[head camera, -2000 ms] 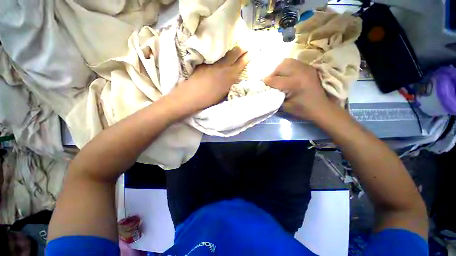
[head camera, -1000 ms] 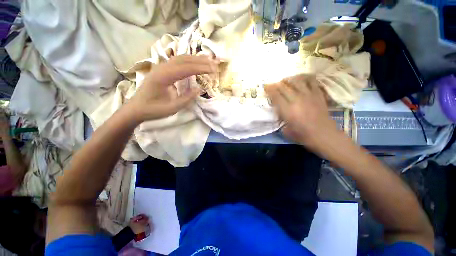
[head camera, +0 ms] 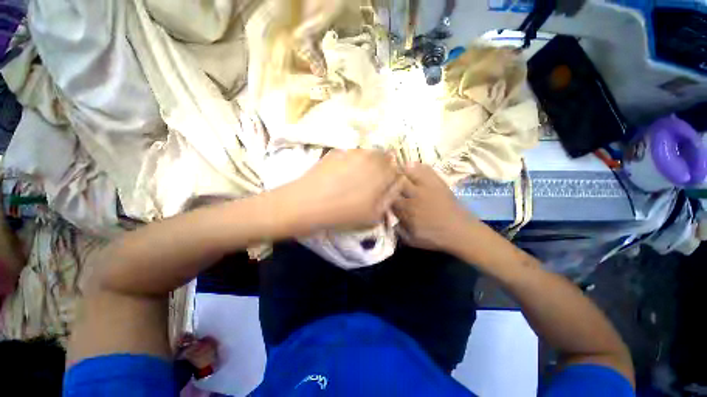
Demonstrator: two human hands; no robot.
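Observation:
The cream garment piece lies bunched on the machine table, brightest under the lamp. My left hand is closed on its near part, at the table's front edge. My right hand is closed on the same cloth, against my left hand. A lighter fold with a dark spot hangs below both hands over the edge. Gathered cloth lies right of the needle area. The presser foot and needle are lost in the glare. The fingertips are hidden by the hands and cloth.
A large beige heap lies at the left. The round thread tension dial is above the glare. A black flat object, a purple ring and the printed ruler are right. Another person's hand shows lower left.
My hands, apart a second ago, have come together nearer the table's front edge and closed on the cloth. The cloth's near part is drawn towards my lap.

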